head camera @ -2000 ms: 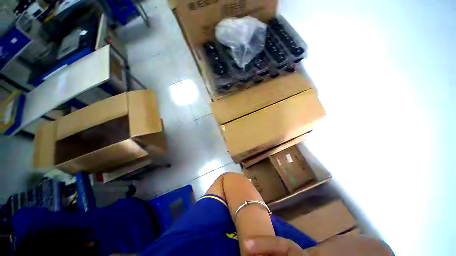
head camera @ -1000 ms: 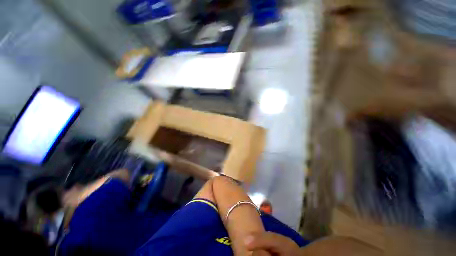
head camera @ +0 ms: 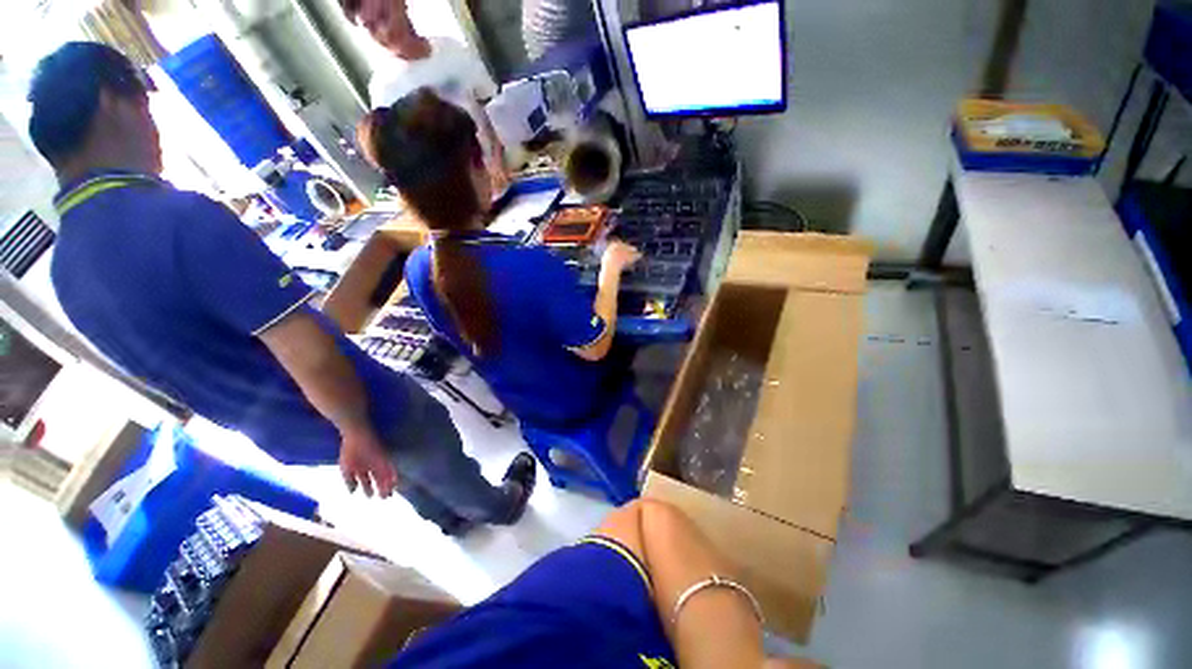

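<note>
A bent bare forearm with a thin bracelet and a blue sleeve shows at the bottom centre; it runs out past the lower edge. Neither of my hands shows. An open cardboard carton (head camera: 804, 405) stands nearest in front, with crumpled clear plastic (head camera: 722, 425) inside. Beyond it a seated person in a blue shirt works at a bench. One of that person's hands is over black gridded trays (head camera: 664, 220). An orange fixture (head camera: 575, 226) lies left of the trays, below a round dark opening (head camera: 592, 162).
A person in blue (head camera: 196, 288) stands at left; another person in white is behind the bench. A monitor (head camera: 706, 59) stands at the back. A white table (head camera: 1085, 340) holds a yellow-blue tray at right. Cartons and a blue bin (head camera: 196, 497) are at lower left.
The view has swung left from the stacked cartons and floor to the occupied workstation. The open carton now stands right of centre. The hand part below the bracelet has left the picture.
</note>
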